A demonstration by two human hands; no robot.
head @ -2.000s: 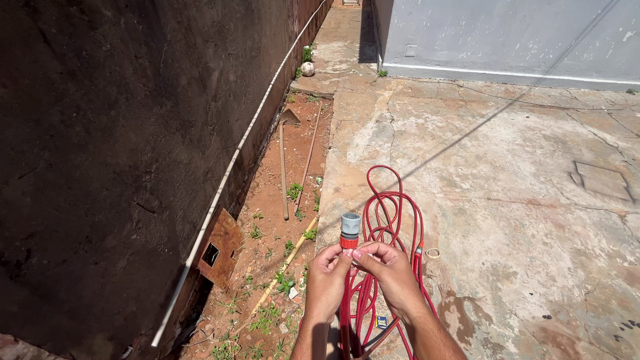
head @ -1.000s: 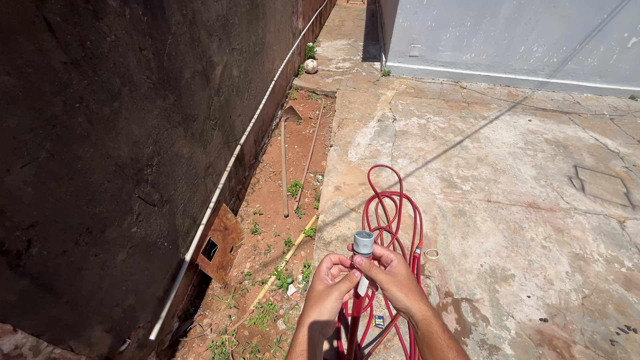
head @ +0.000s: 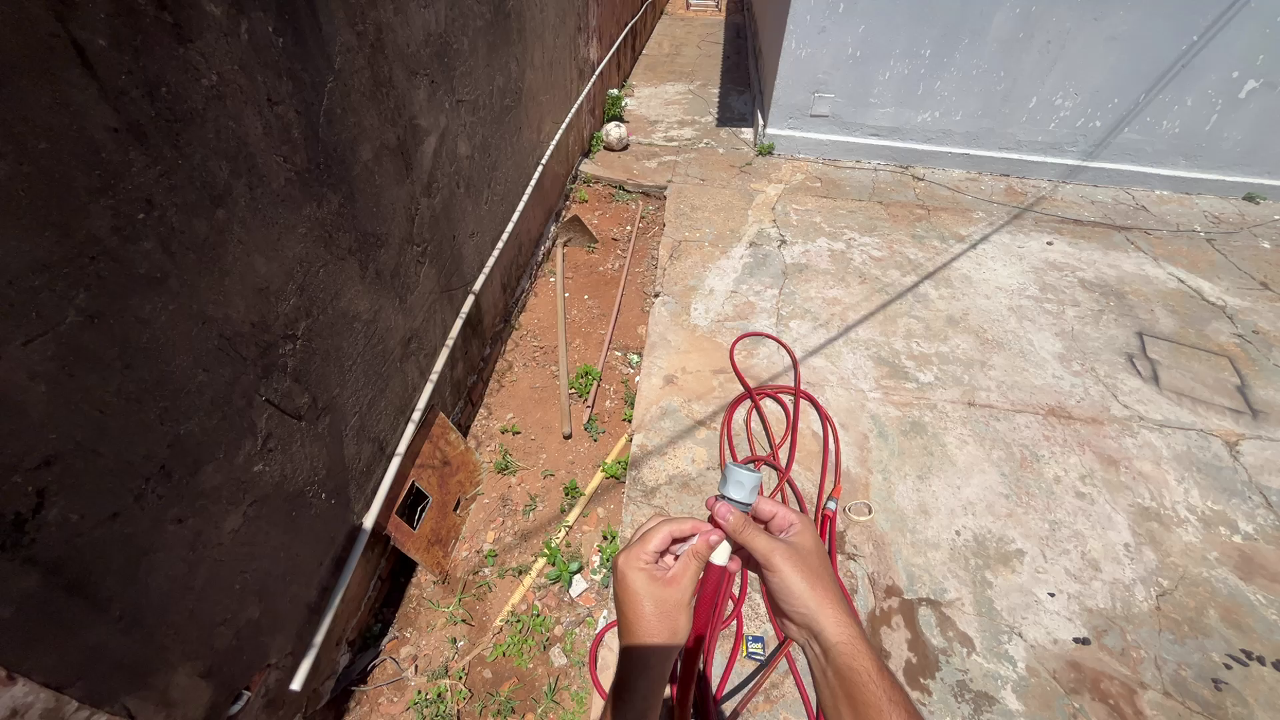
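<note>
A grey plastic hose connector is pinched in the fingers of my right hand, at the upper end of a red hose. My left hand holds a small white piece, perhaps tape, against the hose just below the connector. The rest of the red garden hose lies in loose loops on the concrete beyond and beneath my hands. An orange and grey fitting sits along the hose to the right. My fingers hide part of the joint.
A hoe and a thin rod lie on the red soil strip. A white pipe leans along the dark wall, near a rusty metal plate. A ball rests farther off. A tape-like ring and small packet lie on the concrete.
The connector has tilted, and the orange part seen below it two seconds ago is out of sight. The white piece now shows between the fingers of my left hand.
</note>
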